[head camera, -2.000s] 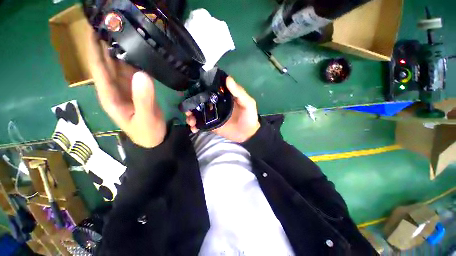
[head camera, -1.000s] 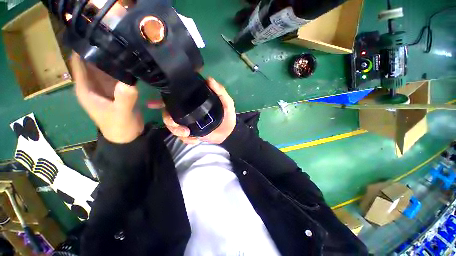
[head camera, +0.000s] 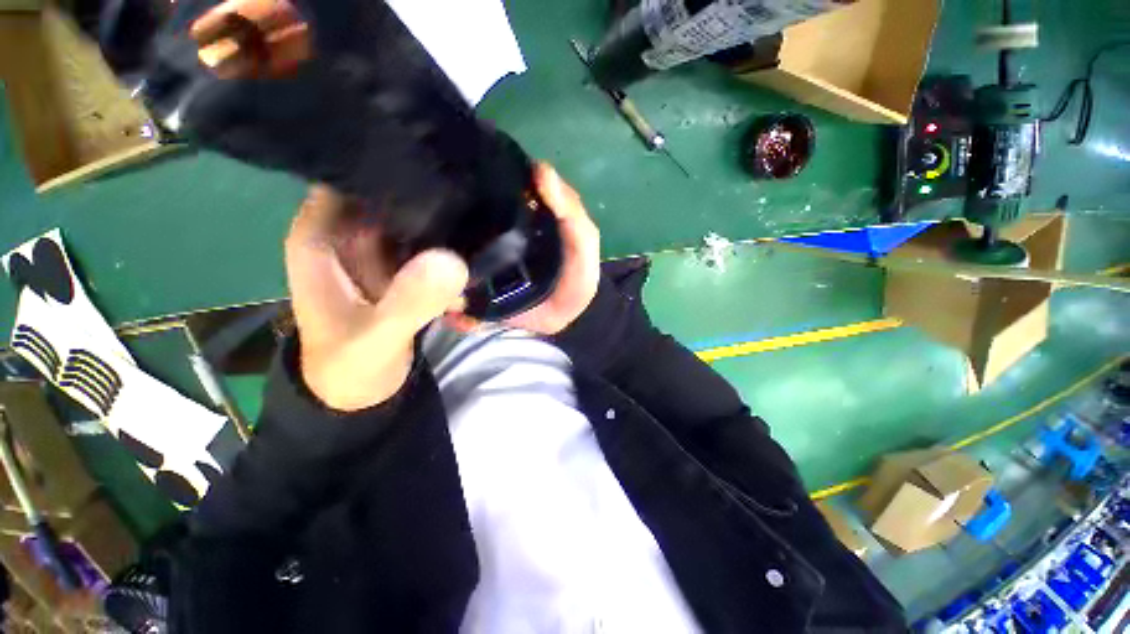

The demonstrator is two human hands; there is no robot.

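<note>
A black table fan [head camera: 359, 118], blurred, is held up over the bench edge, its head toward the upper left with a copper-orange patch on it. Its round base is at the lower right end. My right hand [head camera: 573, 254] grips the base from the right side. My left hand [head camera: 372, 310] is at the underside of the fan near the neck, thumb pointing toward the base; its fingers are partly hidden behind the fan and blurred.
A bench polisher [head camera: 973, 149], small round dish [head camera: 781, 145], thin pen-like tool [head camera: 638, 120], black cylinder with white label [head camera: 706, 31] and carton trays [head camera: 855, 62] lie on the green bench. Pad sheets [head camera: 105, 372] lie left. Cartons [head camera: 923, 498] stand on the floor.
The fan has been turned, and its slatted cage no longer shows clearly. My left hand has moved right and down, closer to the neck and base. My right hand stays at the base.
</note>
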